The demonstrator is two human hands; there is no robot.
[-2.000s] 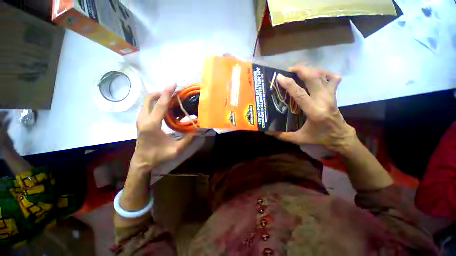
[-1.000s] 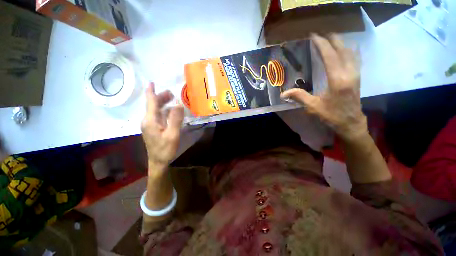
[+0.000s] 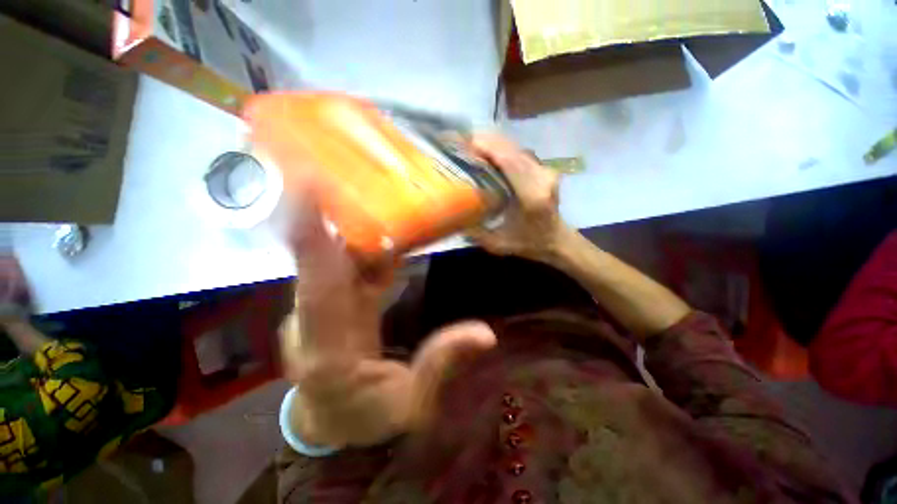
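Observation:
An orange and black retail box (image 3: 364,172) is raised over the white table, tilted and blurred, with its orange end towards the left. My right hand (image 3: 521,197) grips its dark end. My left hand (image 3: 364,345) is blurred below the box's orange end, with its thumb spread away from the fingers. Its fingertips overlap the box's lower left side, and I cannot tell whether they touch it. No coiled cord shows now.
A white tape roll (image 3: 236,181) lies left of the box. Another retail box (image 3: 187,74) stands behind it. Brown cartons are at the far left (image 3: 69,128) and back right (image 3: 629,30). A foil-like lump (image 3: 69,240) lies near the left edge. People sit on both sides.
The box has moved left and up and has turned, its orange end now large towards the left. My right hand has moved left with it. The orange loops at its open end are out of sight.

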